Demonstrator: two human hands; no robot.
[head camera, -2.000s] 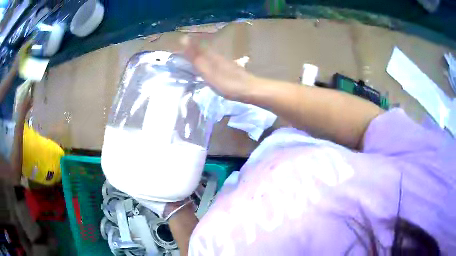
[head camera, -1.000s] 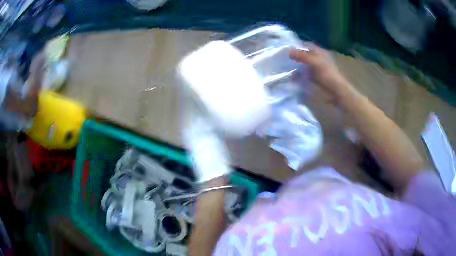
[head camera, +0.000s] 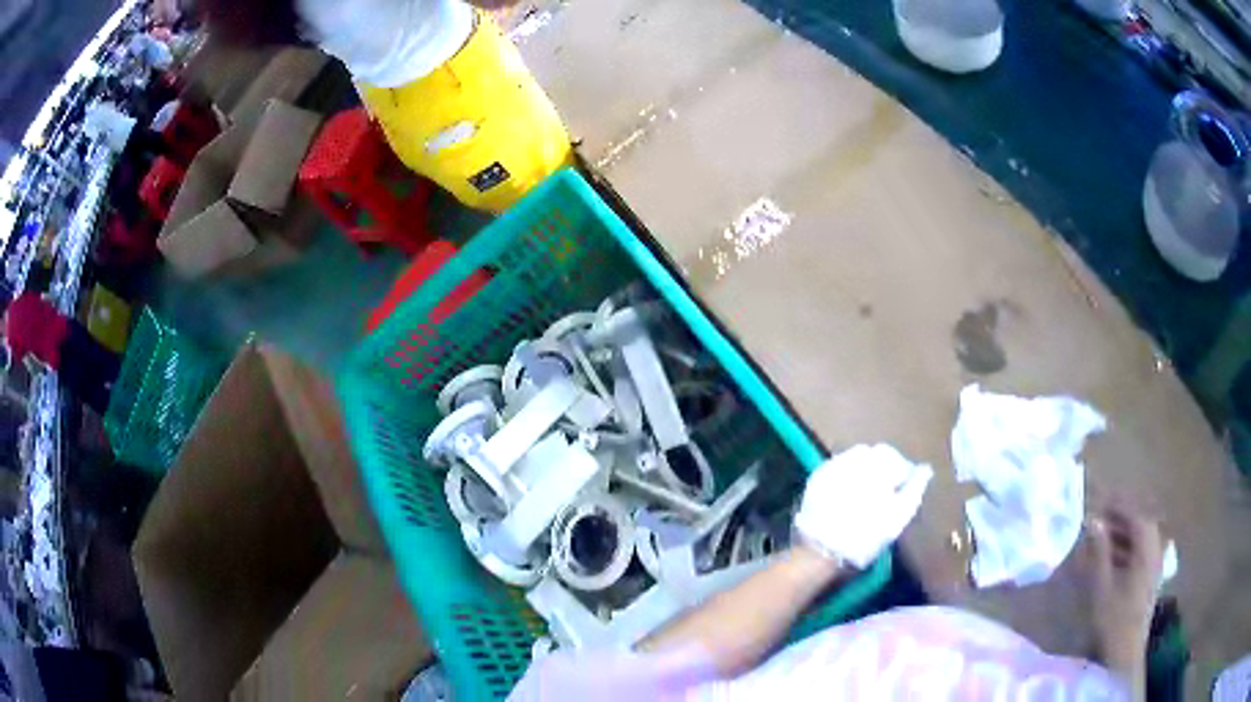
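Observation:
My left hand, in a thin white glove, is over the bench-side rim of the green crate, fingers loosely curled. Nothing shows in it. The crate holds a heap of white-grey ring brackets with long flat arms. My bare right hand is low over the bench at the lower right, small and blurred; its grip is unclear. A crumpled white cloth lies on the bench between my hands.
Clear housings with white bottoms stand on the dark green conveyor beyond the cardboard-covered bench. A person in yellow is beside the crate's far end. Open cardboard boxes and red stools stand left.
The housing has left my hands. My view has turned left towards the crate. My left hand is now at the crate rim, and my right hand is low beside the cloth.

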